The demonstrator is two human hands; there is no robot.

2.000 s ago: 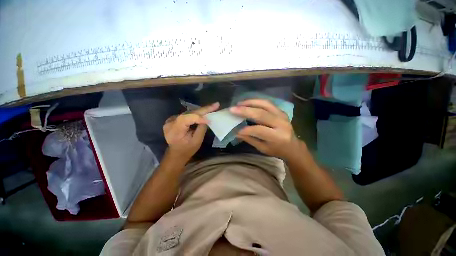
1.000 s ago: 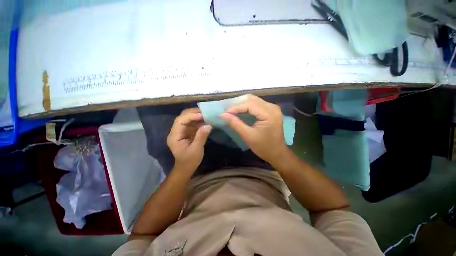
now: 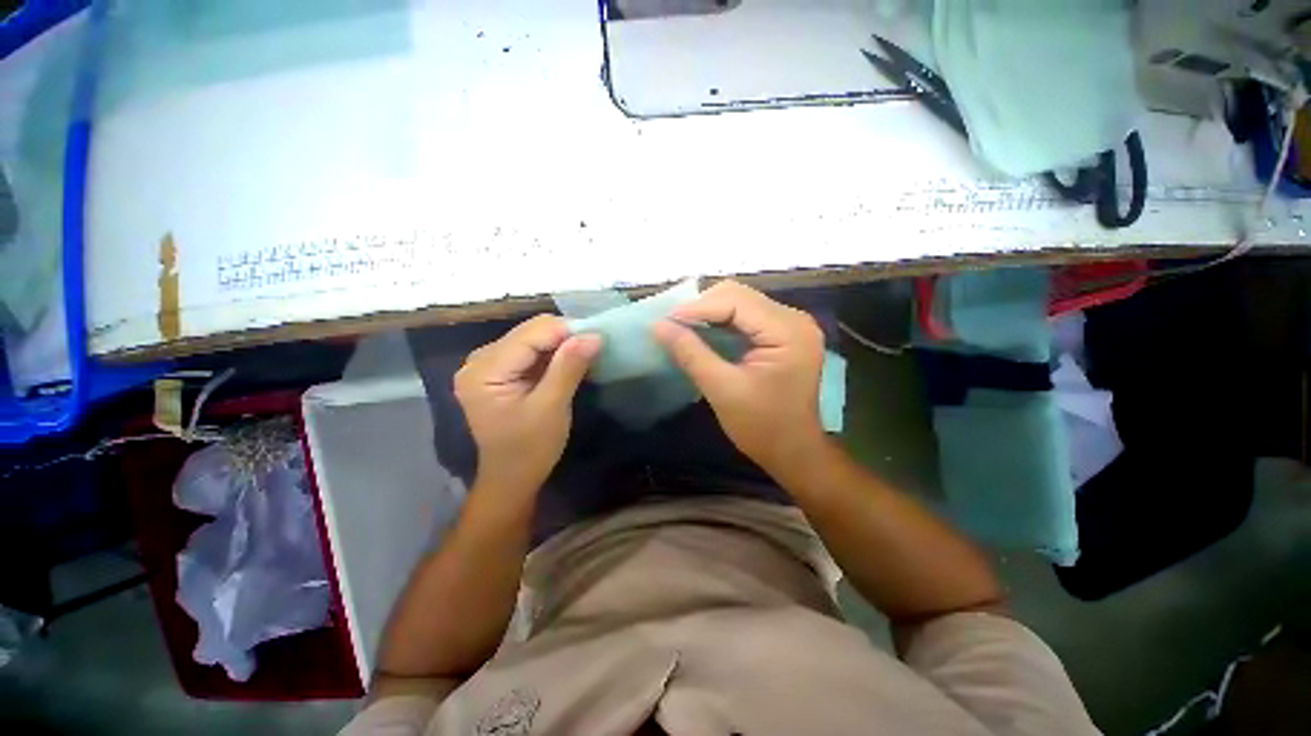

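A small pale green fabric piece (image 3: 627, 345) is stretched between my two hands, just in front of the table's front edge and above my lap. My left hand (image 3: 521, 400) pinches its left end between thumb and fingers. My right hand (image 3: 751, 374) pinches its right end the same way. The upper part of the piece reaches the table edge. More green fabric (image 3: 833, 393) shows beyond my right hand. Whether it is joined to the held piece is hidden.
Scissors (image 3: 1121, 180) lie under a green stack (image 3: 1028, 86) on the white table (image 3: 475, 187). A metal plate (image 3: 762, 65) is set at the back. A blue basket (image 3: 75, 273) stands left. Below are a red bin (image 3: 273, 669) and, at right, hanging green pieces (image 3: 1006, 467).
My hands have turned the green piece and now hold it by both ends, closer to level and pulled out. The view has shifted, showing more of the tabletop and the blue basket.
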